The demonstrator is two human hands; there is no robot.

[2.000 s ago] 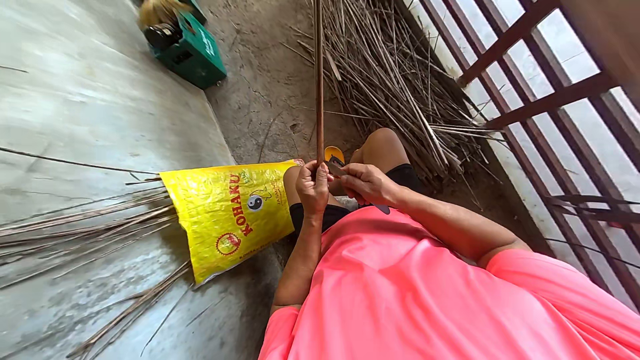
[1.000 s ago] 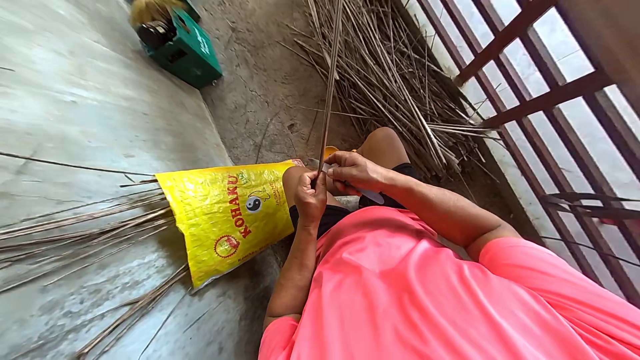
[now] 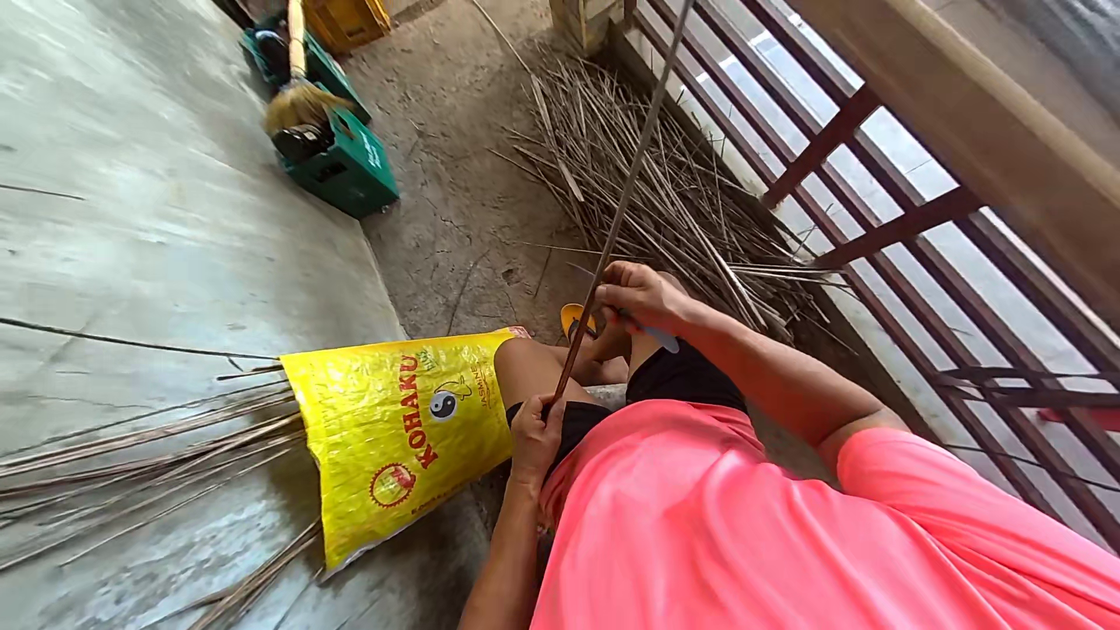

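Observation:
A long, thin brown stalk runs from my lap up to the top edge of the view. Its lower end is gripped in my left hand, close to my thigh. Farther up, my right hand is closed around a knife, with the fingertips against the stalk. The grey knife blade points back from that hand, over my shorts; its handle is mostly hidden by the fingers. Beside my left leg a yellow woven plastic sack lies on the grey concrete ledge, with dry stalks sticking out past its far left side.
A heap of dry stalks lies on the floor beside a brown metal railing. Green crates with a straw broom stand at the upper left, near a yellow crate. A yellow slipper is by my foot.
My hands, close together at the stalk before, are now apart: the left is low near my lap, the right higher along the stalk. The stalk leans more to the right.

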